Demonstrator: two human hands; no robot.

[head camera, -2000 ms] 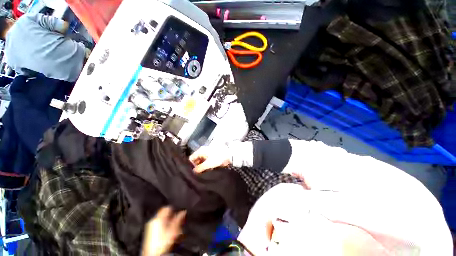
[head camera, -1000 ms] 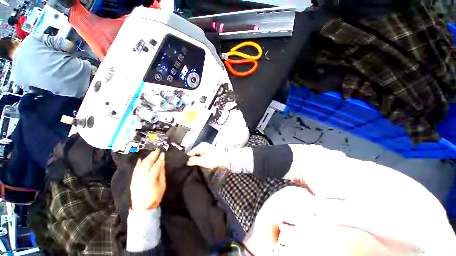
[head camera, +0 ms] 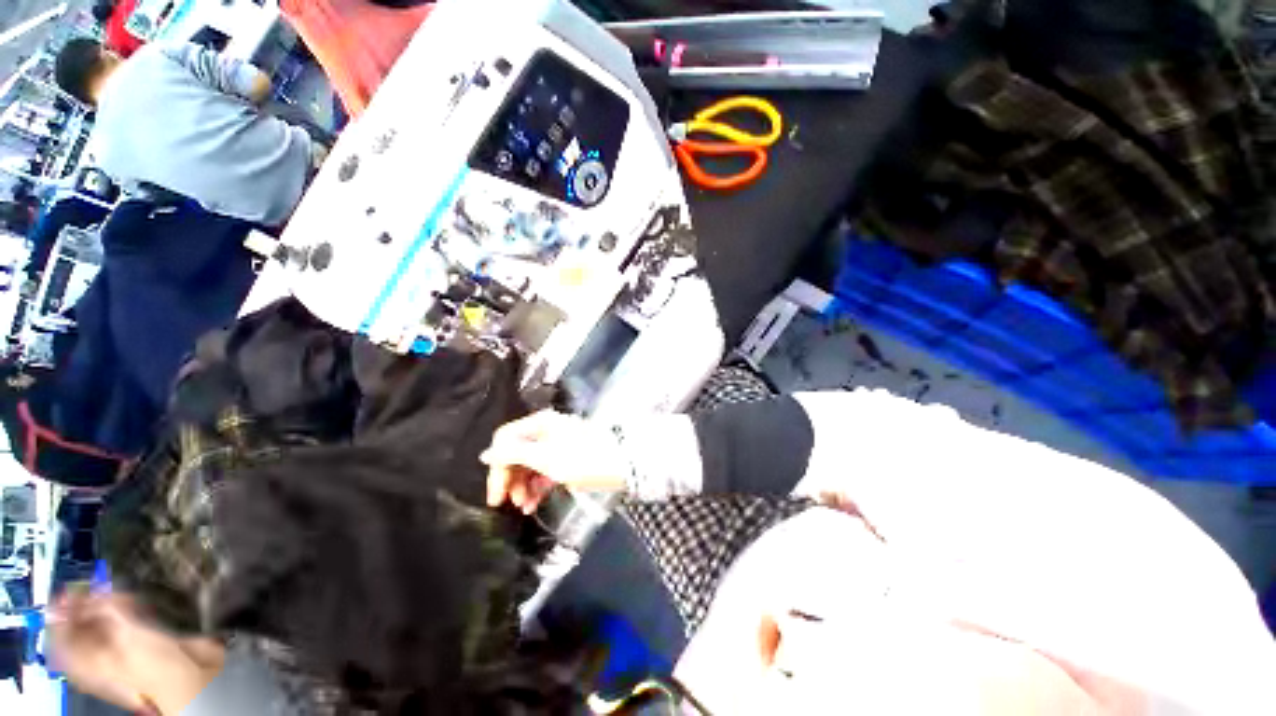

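Observation:
Black-brown cloth [head camera: 336,546] lies bunched in front of the white overlock machine [head camera: 406,154]; part of it reaches the needle area [head camera: 483,319]. Plaid garment cloth [head camera: 210,462] with thin pale lines shows at its left. My right hand [head camera: 539,455] is at the cloth's right edge below the needle area, fingers curled; what is between the fingertips cannot be told. My left hand [head camera: 112,643] is blurred at the lower left, beside the cloth, fingers apart, with no cloth seen in it.
Orange-handled scissors [head camera: 725,140] and a grey metal tray [head camera: 826,49] lie on the black table. A blue crate [head camera: 966,329] at the right holds plaid pieces [head camera: 1119,182]. Another person in grey [head camera: 196,140] sits at the upper left. Dark scraps lie on the grey floor.
My left hand has moved from the cloth by the needle out to the lower left. The dark cloth has shifted left and lies bunched. My right hand has moved slightly left and down.

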